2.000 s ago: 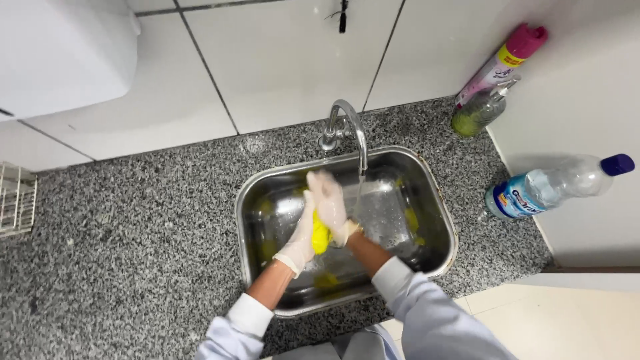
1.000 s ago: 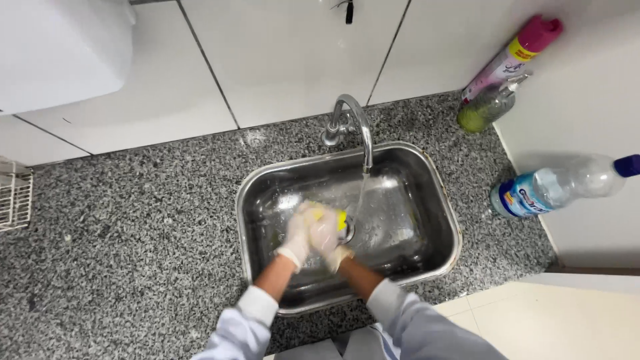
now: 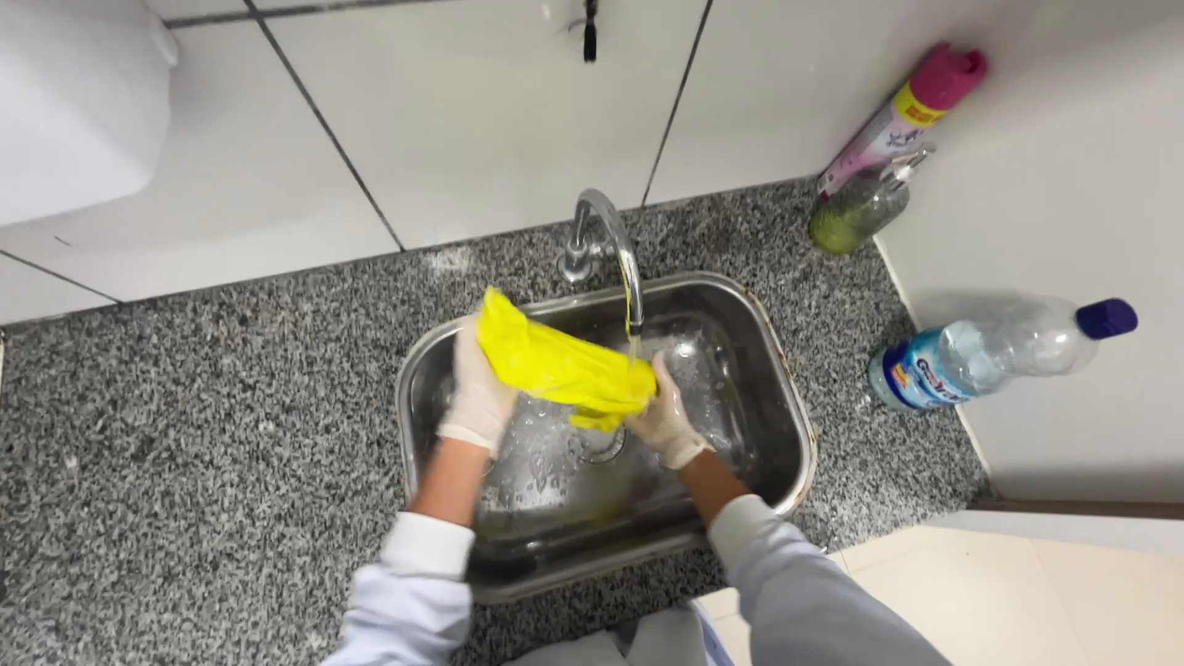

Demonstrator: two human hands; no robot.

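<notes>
A wet yellow cloth is stretched between my two hands over the stainless steel sink. Both hands wear thin whitish gloves. My left hand grips the cloth's left end near the sink's left rim. Its right end is held by my right hand, just below the spout. Water runs from the curved chrome faucet onto the cloth near my right hand. Beneath the cloth, the drain shows partly, and drops of water lie on the basin floor.
Right of the sink, a clear plastic bottle with a purple cap stands on the granite counter. Behind it are a pump bottle with green liquid and a pink-capped spray can. A white wall-mounted fixture juts out at upper left.
The yellow cloth was bunched between my hands low in the sink; now it is spread out and raised toward the faucet. My hands have moved apart.
</notes>
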